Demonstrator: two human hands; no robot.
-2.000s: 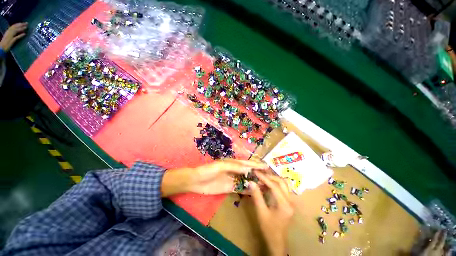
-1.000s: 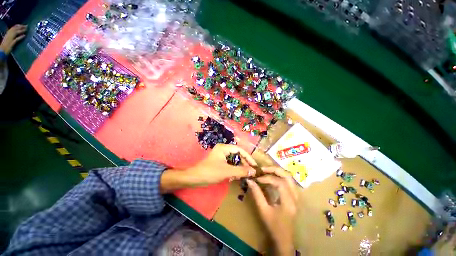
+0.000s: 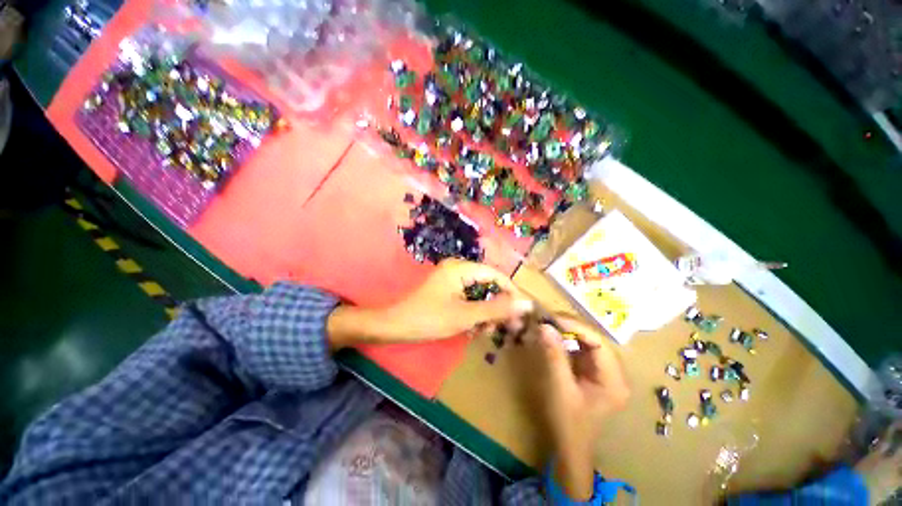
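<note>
My left hand [image 3: 450,304] is over the seam of the red foam mat [image 3: 297,232] and the brown board [image 3: 495,410]. It holds small circuit-board modules [image 3: 481,291] in its curled palm. My right hand [image 3: 577,380] is bare, its fingertips close to my left fingertips. A small module with a white bit [image 3: 571,343] shows between its fingers; the rest of its grip is blurred. A pile of black square pieces [image 3: 440,232] lies on the red mat just beyond my left hand. A few dark pieces [image 3: 497,341] lie on the board beneath my hands.
A white pad [image 3: 633,287] with red and yellow print lies ahead of my right hand. Modules [image 3: 706,374] lie loose at right. A purple tray [image 3: 153,163] holds heaped modules; more modules fill a clear tray [image 3: 495,138] behind the black pile. Another person's blue sleeve [image 3: 821,494] shows lower right.
The view has shifted, with the bench things now higher in it. My left hand has turned from palm down to show modules in its palm. A blue sleeve has entered at lower right.
</note>
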